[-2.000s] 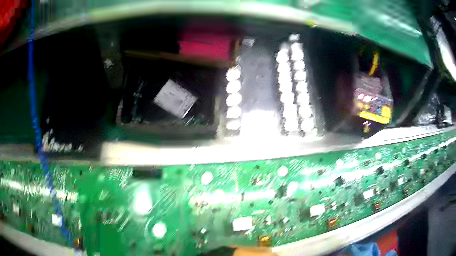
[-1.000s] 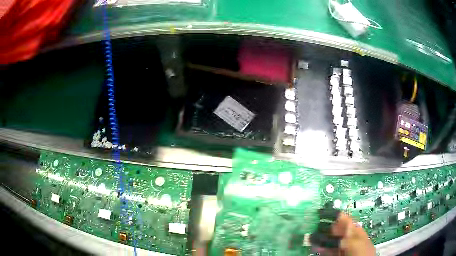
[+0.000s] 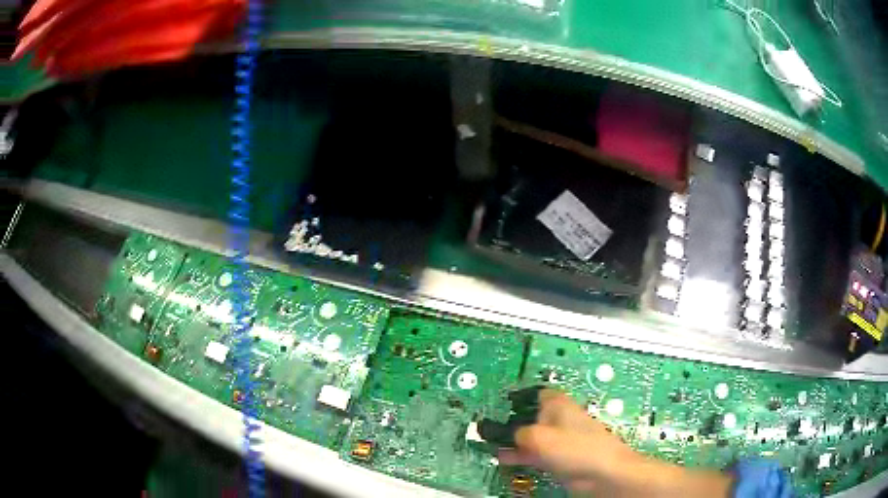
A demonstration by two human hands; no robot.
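A green printed circuit board lies in the row, in the gap between neighbouring boards. It has two white circles and a small orange-copper part near its front edge. My right hand reaches in from the lower right, with black coverings on its fingertips and blue at the wrist. Its fingers are closed at the right part of this board, by a white connector. The fingers hide the board beneath them, and their exact grip is blurred. My left hand is not in view.
More boards lie left and right on the pale-edged track. A blue coiled cord hangs across the left. Behind are loose white pieces, a black bin with a label, rows of white components and a dispenser.
The view has shifted, so the scene sits further right and tilts. The board that was raised in my right hand now lies down in the row's gap, with the hand still at its right side.
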